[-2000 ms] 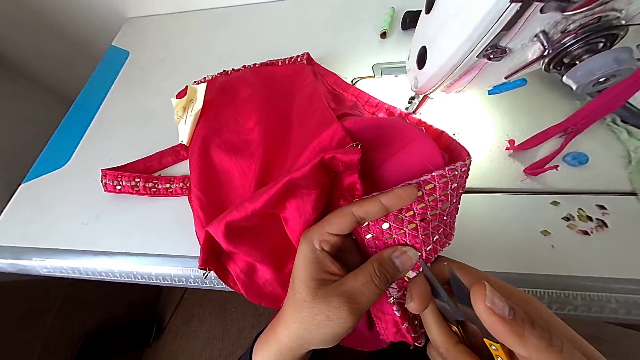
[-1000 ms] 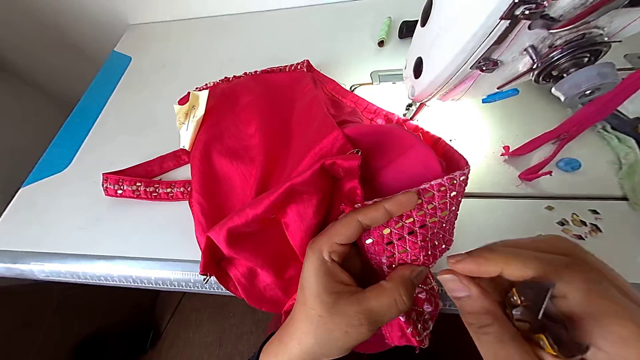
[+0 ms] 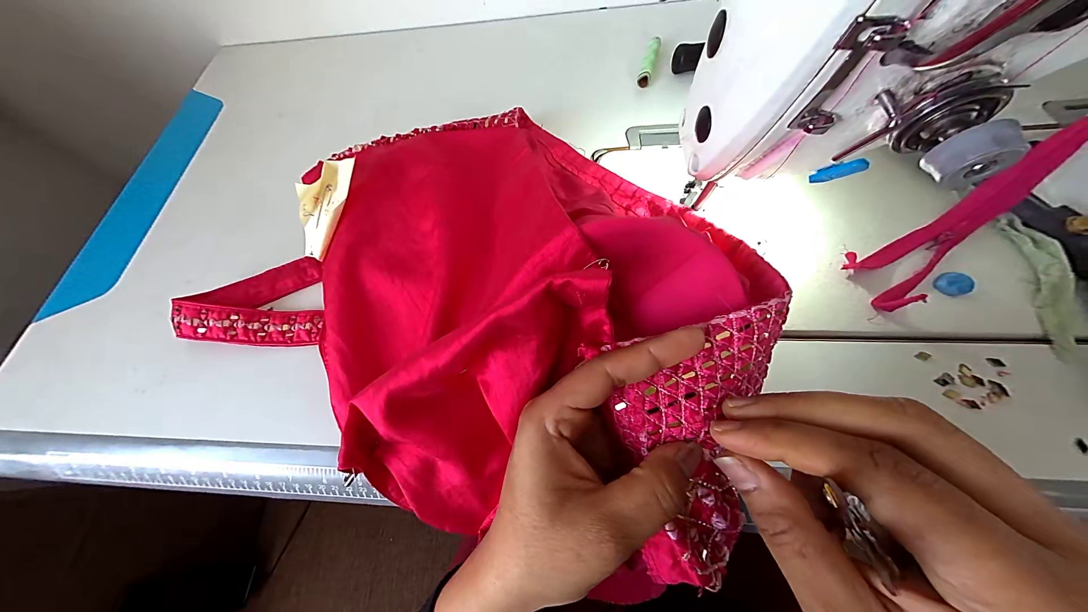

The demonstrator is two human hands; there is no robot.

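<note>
A pink satin garment [image 3: 442, 246] lies lining side up over the table's front edge, with a beaded strap at its left. My left hand [image 3: 586, 476] grips its sequined, embroidered edge [image 3: 693, 382] between thumb and fingers, the index finger lying along the top. Close against the same edge, the thumb and fingertips of my right hand [image 3: 850, 484] pinch at the beadwork; whether a thread or bead is between them is too small to tell. Small scissors [image 3: 858, 527] rest inside the right palm, mostly hidden by the fingers.
A white sewing machine [image 3: 765, 76] stands at the upper right, its needle beside the garment. Nearby are a green thread spool [image 3: 648, 62], a blue chalk piece [image 3: 839, 171], a pink zipper strip [image 3: 969, 217] and loose sequins [image 3: 971, 387]. A ruler tape [image 3: 238, 476] runs along the table's edge.
Two seconds ago the scissors' blades were at the beaded edge; now they are tucked in my right palm. My right fingertips have come in to the edge from the right. The left hand keeps its hold.
</note>
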